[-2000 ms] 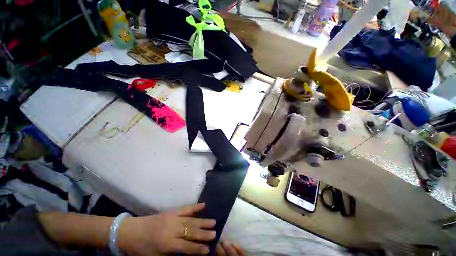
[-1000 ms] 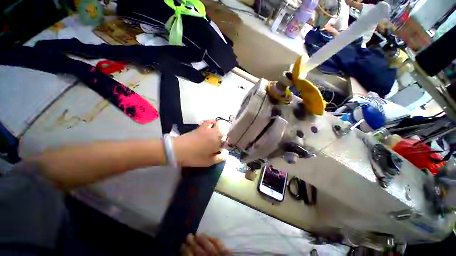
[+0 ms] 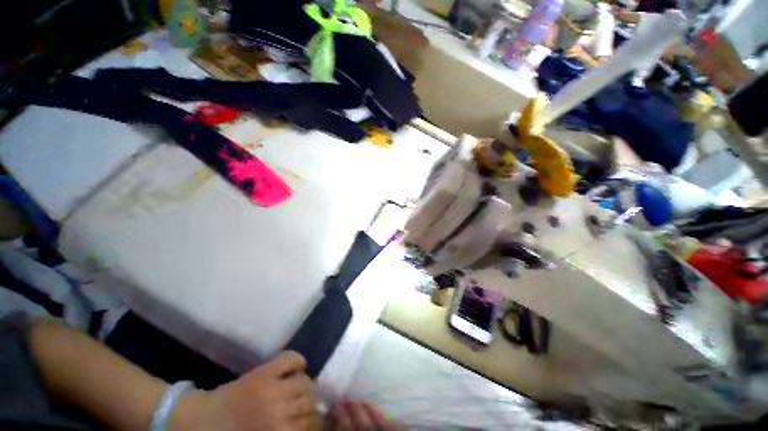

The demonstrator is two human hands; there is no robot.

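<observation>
A black fabric strip (image 3: 324,327) with a white piece beside it runs from the needle area down to my hands, at the lower middle. My left hand (image 3: 263,396), with a pale bracelet, is closed on the strip's near end. My right hand (image 3: 358,416) shows only as fingertips at the bottom edge, beside the strip; the rest is cut off. The white sewing machine head (image 3: 459,206) stands right of the strip. The picture is blurred, and the presser foot is not clearly seen.
A phone (image 3: 475,312) and black-handled scissors (image 3: 525,327) lie by the machine. A black-and-pink panel (image 3: 253,178), a red item (image 3: 216,114) and a dark bundle (image 3: 282,38) with a neon green tie (image 3: 324,42) lie at the far left. Yellow blades (image 3: 549,158) top the machine.
My left hand went up to the needle area and is now back at the bottom. The black strip is drawn towards me, off the far table, and its white piece shows. The view shifted.
</observation>
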